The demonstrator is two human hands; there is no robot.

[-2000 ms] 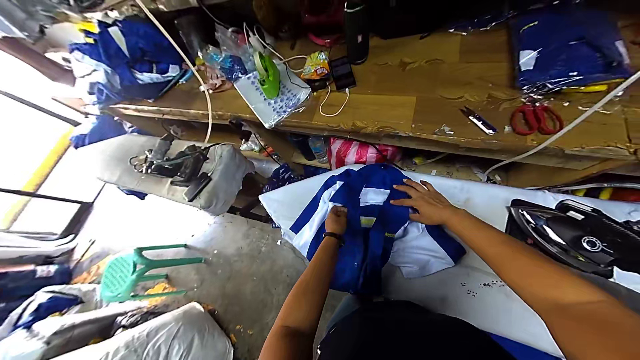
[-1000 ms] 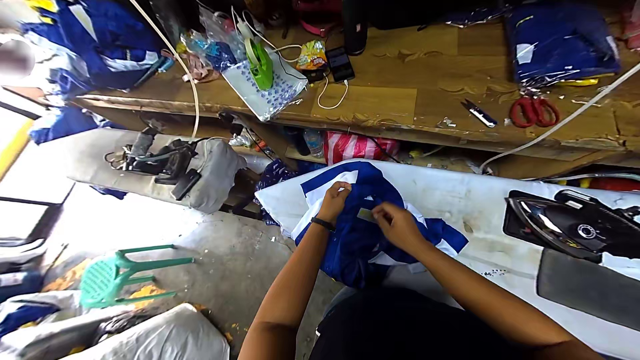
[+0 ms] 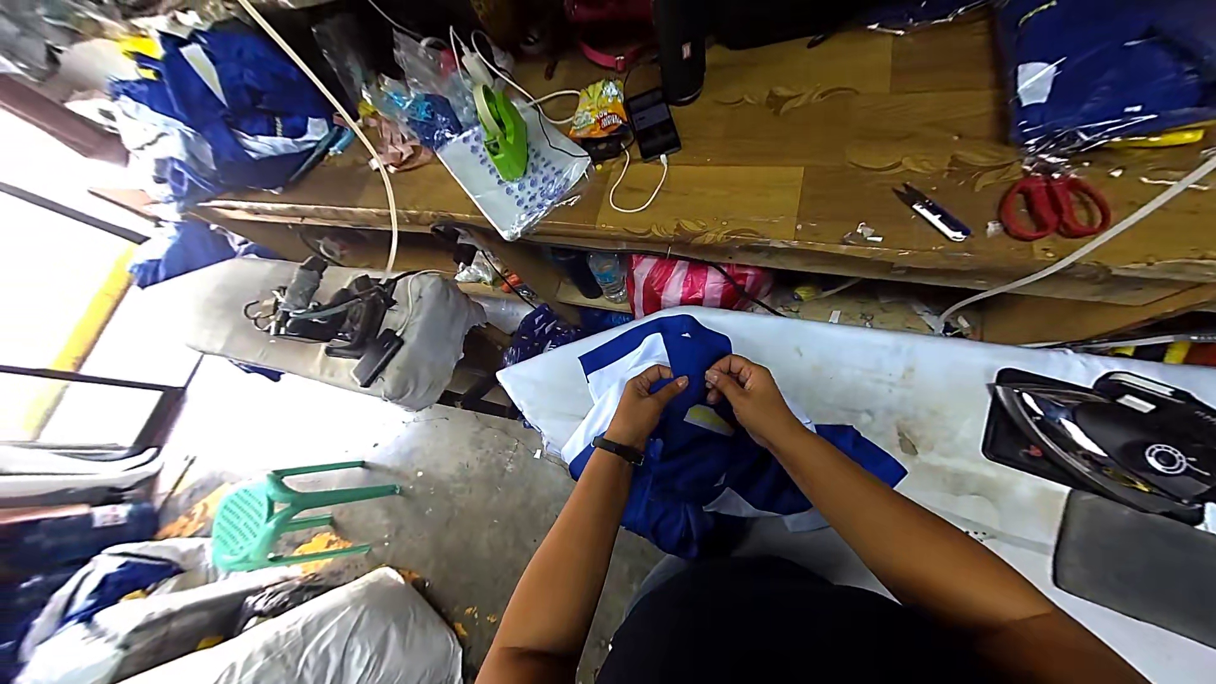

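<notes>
A blue and white garment lies bunched on the white-covered ironing board in front of me. My left hand, with a dark band at its wrist, pinches the blue cloth between thumb and fingers. Close to its right, my right hand pinches the same cloth near a small pale patch. The fingertips of the two hands are a short way apart. What exactly lies between them is too small to tell. A black electric iron rests on the board to the right.
Behind the board, a wooden table holds red-handled scissors, thread snips, a green tape dispenser, a phone and bagged blue clothing. A white cable hangs at right. A green plastic stool lies tipped at left.
My right hand was spread flat on the garment two seconds ago; it has moved in toward my left hand and now pinches the cloth. The view has shifted slightly.
</notes>
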